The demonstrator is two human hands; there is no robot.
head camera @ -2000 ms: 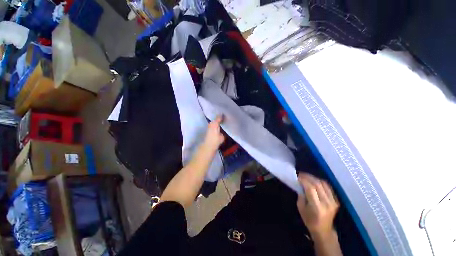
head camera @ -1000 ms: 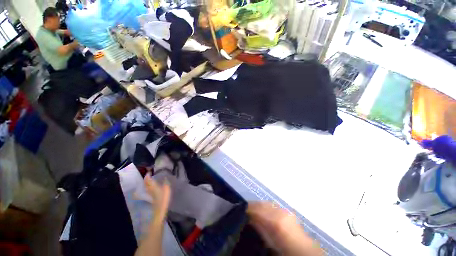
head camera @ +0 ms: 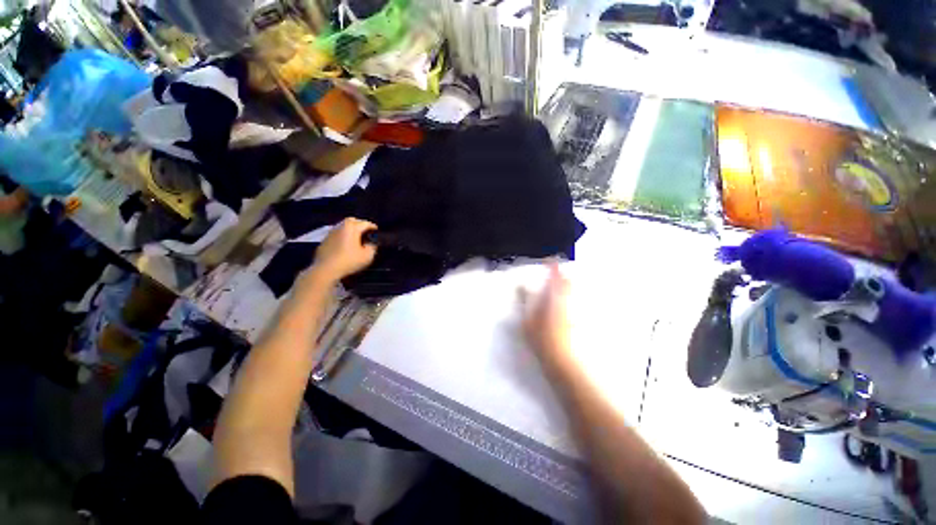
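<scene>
A stack of black cut pieces (head camera: pixel 472 185) lies on the far left part of the white sewing table (head camera: pixel 441 344). My left hand (head camera: pixel 347 249) is closed on the near left edge of a black piece at the stack, fingers curled around the cloth. My right hand (head camera: pixel 544 308) is blurred, just below the near right edge of the stack, over the white table. It seems to hold nothing; whether its fingertips touch the cloth is unclear.
The sewing machine (head camera: pixel 790 349) with a purple fluffy cover (head camera: pixel 821 275) stands at right. A ruler strip (head camera: pixel 462 426) runs along the front edge. Orange (head camera: pixel 790 169) and green (head camera: pixel 672 159) sheets lie behind. Scraps and bags crowd the left; pale and black cloth hangs below.
The view has swung right and up from the cloth pile to the table. My hands have left the pale strip; the left has gone to the black stack and closed on it, the right over the table.
</scene>
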